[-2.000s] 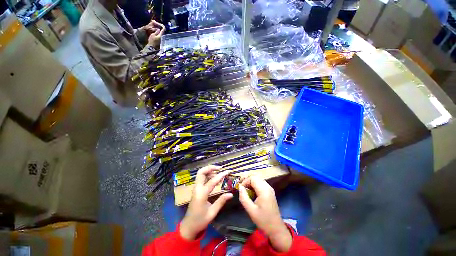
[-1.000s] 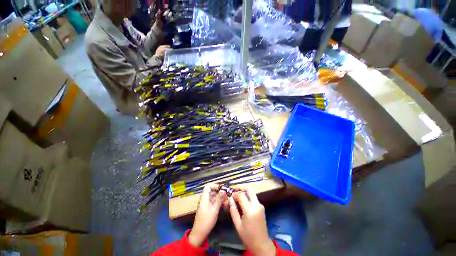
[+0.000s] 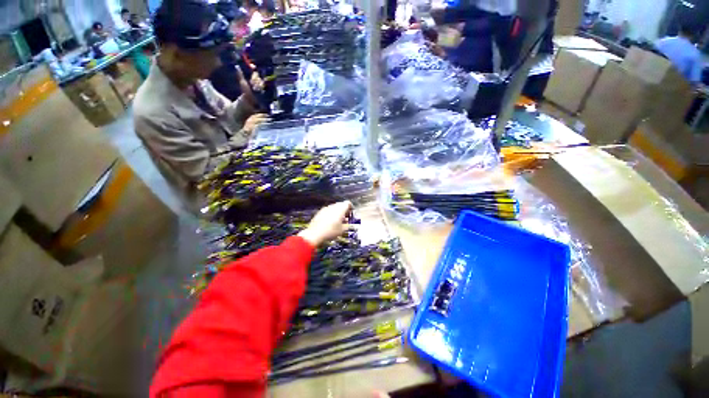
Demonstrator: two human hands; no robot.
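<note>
A tangled heap of black cable leads with yellow markings (image 3: 354, 284) lies in front of me, with a second heap (image 3: 272, 175) behind it. My left hand (image 3: 330, 223) is over the back of the nearer heap, its fingertips at the lead ends; whether they grip one is unclear. A few separate leads (image 3: 334, 354) lie on cardboard nearer to me. The blue tray (image 3: 509, 303) at the right holds a few small dark modules (image 3: 445, 296) by its left side. Only a tiny skin-coloured spot shows at the bottom edge; I cannot tell my right hand's state.
A metal post (image 3: 373, 85) stands behind the heaps. Bundled leads (image 3: 466, 204) lie on crumpled clear plastic (image 3: 435, 148) behind the tray. A person in a tan jacket (image 3: 175, 116) works at the back left. Cartons (image 3: 58, 155) stand at the left, and an open carton (image 3: 614, 225) at the right.
My left hand has left the small part held between both hands and reached forward over the heap. My right hand has dropped almost out of view. The camera view has tilted up.
</note>
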